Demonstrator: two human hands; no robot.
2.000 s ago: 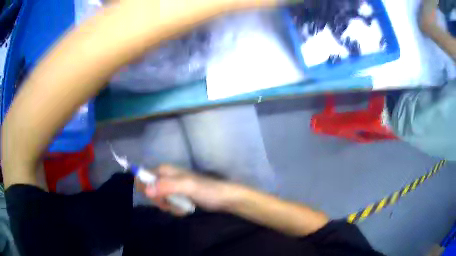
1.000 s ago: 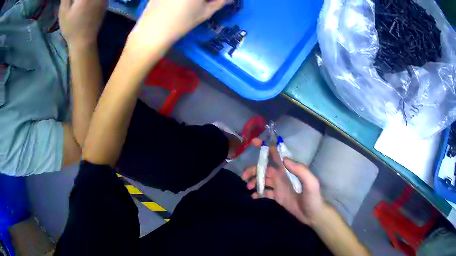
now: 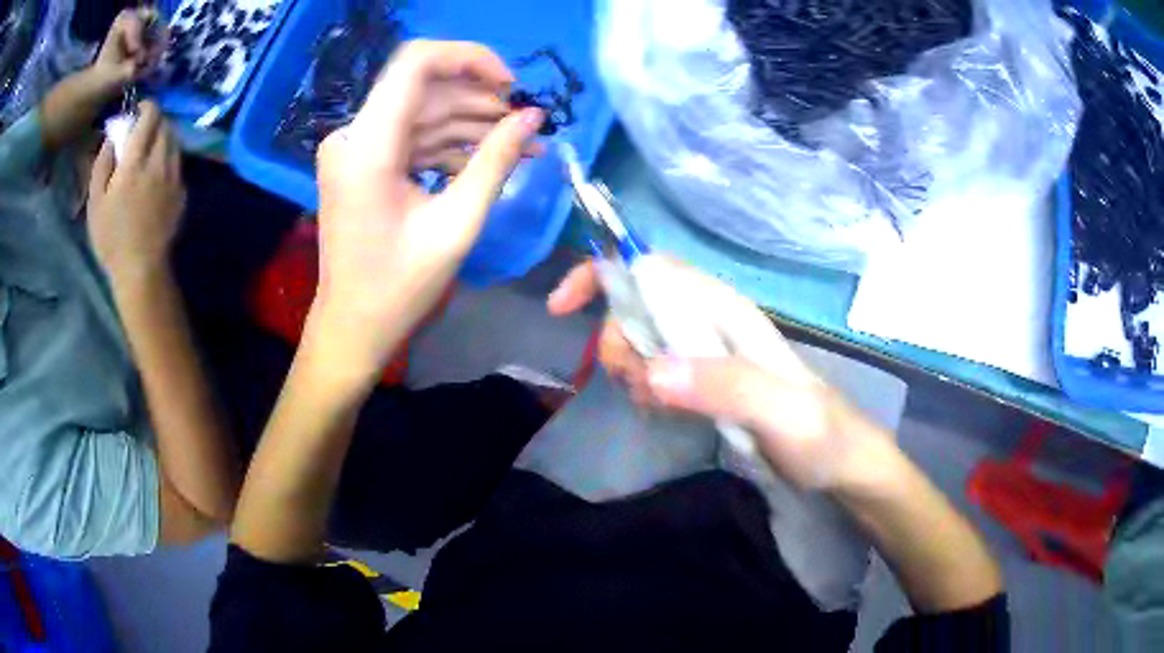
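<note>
My left hand (image 3: 415,191) pinches a black plastic piece with thin branching parts (image 3: 552,96) between thumb and fingers, above the blue tray (image 3: 511,236). My right hand (image 3: 753,389) holds the white-handled cutters (image 3: 664,306), blurred, with blue collars. The cutters' silver jaws point up and left, a little below the black piece and apart from it. Whether the jaws are open is unclear. More black pieces (image 3: 345,77) lie in the blue tray, partly hidden behind my left hand.
A clear plastic bag (image 3: 715,166) with a black heap stands right of the tray. A white sheet (image 3: 951,287) and another blue tray (image 3: 1111,383) with black parts are further right. At left, a neighbouring person's hands (image 3: 134,191) hold a small white tool. A red stool (image 3: 1047,504) is below the bench.
My left hand has drawn back from the tray's heap with a black piece in its fingers. My right hand has raised the cutters from over the lap towards it. The view has shifted.
</note>
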